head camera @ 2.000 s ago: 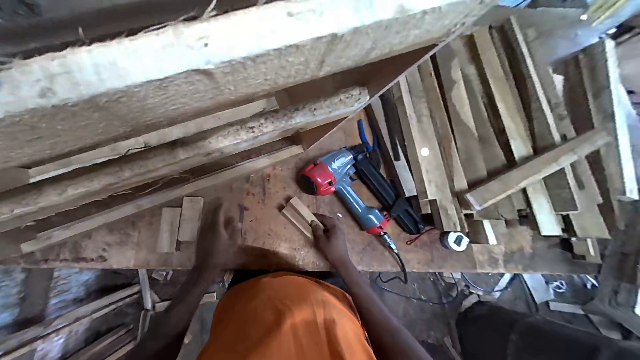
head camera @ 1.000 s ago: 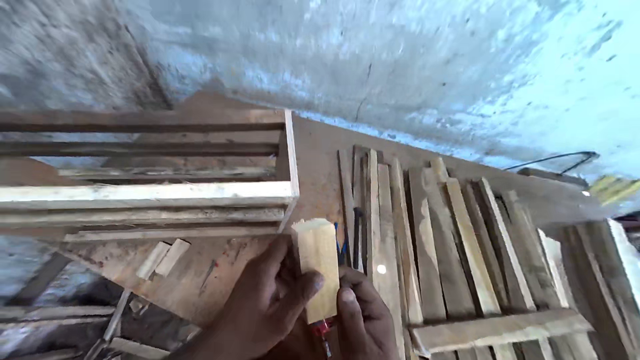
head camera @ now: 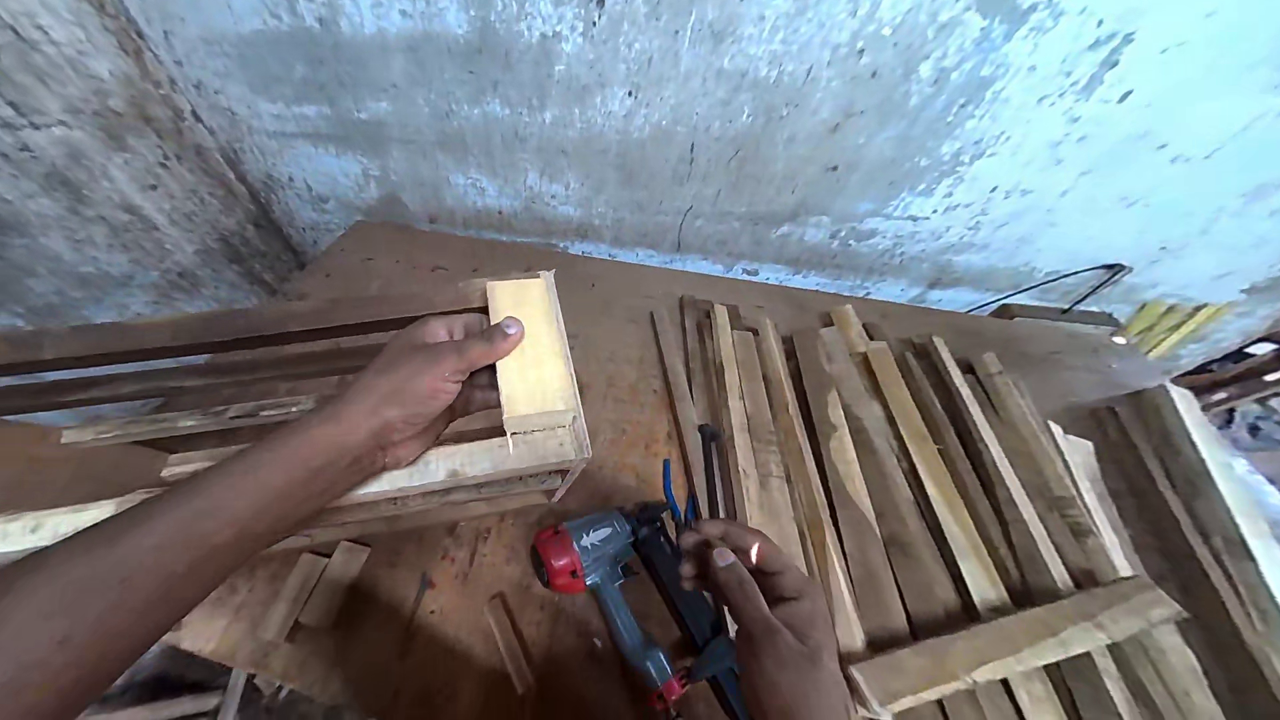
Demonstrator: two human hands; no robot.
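My left hand (head camera: 435, 385) grips a short light wooden block (head camera: 535, 350) by its left side, thumb on its face. The block lies across the end of a long slatted wooden frame (head camera: 470, 462), beside the thin end board. My right hand (head camera: 765, 610) is over the right part of a grey and red pneumatic nailer (head camera: 615, 590), fingers curled near its black magazine and the blue-handled tool (head camera: 672, 488); whether it holds something small is unclear. The nailer lies on the wooden bench.
Many rough wooden strips (head camera: 880, 480) lie side by side on the right, with one board (head camera: 1020, 640) across them. Two small blocks (head camera: 320, 590) and a single thin one (head camera: 510, 643) lie in front of the frame. A stained wall (head camera: 680, 140) stands behind the bench.
One second ago both hands were at the block in front of the frame; now my left hand has it on the frame's end, and my right hand is off it, by the nailer.
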